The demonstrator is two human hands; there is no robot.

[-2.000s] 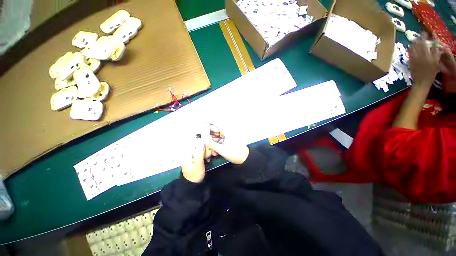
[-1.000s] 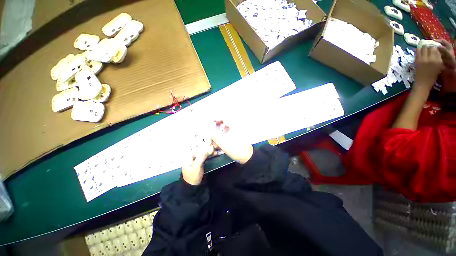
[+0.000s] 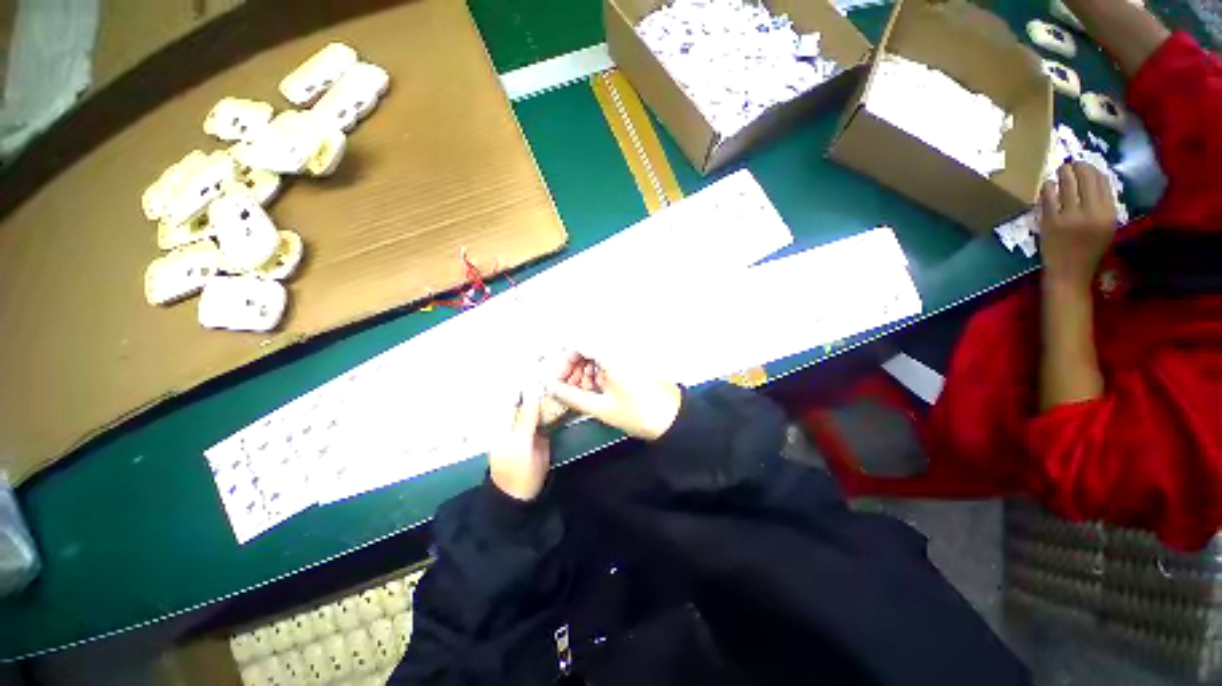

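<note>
My left hand (image 3: 520, 449) and my right hand (image 3: 619, 398) are close together over the white label sheets (image 3: 442, 369), near the bench's front edge. The fingertips of both hands meet. The glare hides whether anything small is between them. The right fingertips look reddish. The long label sheets overlap and lie flat, with rows of small dark marks at the left end. White to cream plastic housings (image 3: 243, 303) lie heaped on the brown cardboard sheet (image 3: 429, 148) at the upper left.
Two open cartons, a left one (image 3: 690, 114) and a right one (image 3: 938, 181), hold small white pieces at the back. A red wire tangle (image 3: 472, 286) lies at the cardboard's corner. A yellow strip (image 3: 637, 141) lies behind. A person in red (image 3: 1112, 442) works at the right.
My hands stay over the sheets, with the right fingers now closer to the left. The neighbour's one hand has moved to the loose white pieces and the other arm reaches up and away.
</note>
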